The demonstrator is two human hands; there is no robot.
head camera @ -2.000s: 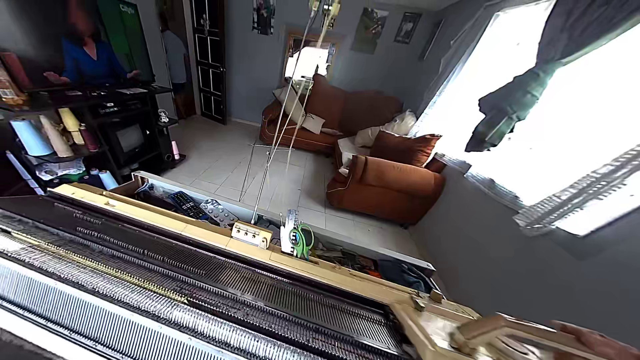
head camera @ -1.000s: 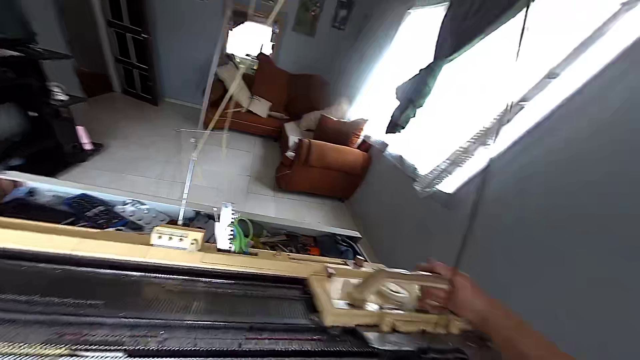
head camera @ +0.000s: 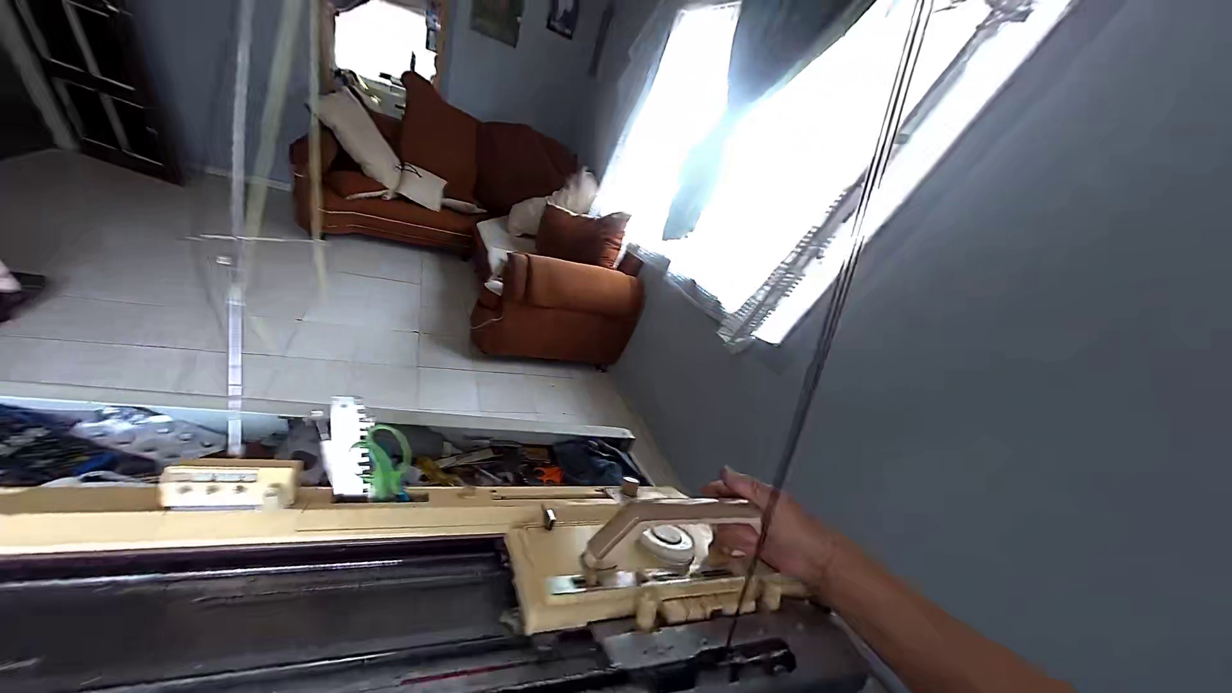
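Note:
My right hand (head camera: 775,529) grips the right end of the handle (head camera: 674,512) on the cream carriage (head camera: 568,602) of a knitting machine. The carriage stands at the right end of the dark needle bed (head camera: 260,616). Dark yarn (head camera: 835,318) runs steeply down in front of the hand to the front of the carriage. A round white dial (head camera: 668,545) sits under the handle. At the left, a cream row counter (head camera: 229,484) is mounted on the rear rail. My left hand is outside the view.
Behind the rail, a long tray (head camera: 481,422) holds tools, cloth and green-handled scissors (head camera: 387,462), beside a white toothed piece (head camera: 346,448). A thin upright mast (head camera: 235,366) rises near the counter. A grey wall (head camera: 1039,385) is close on the right; a brown sofa (head camera: 558,313) stands farther back.
The view has swung to the right. My right hand, only partly in view at the right edge two seconds ago, now shows on the carriage handle.

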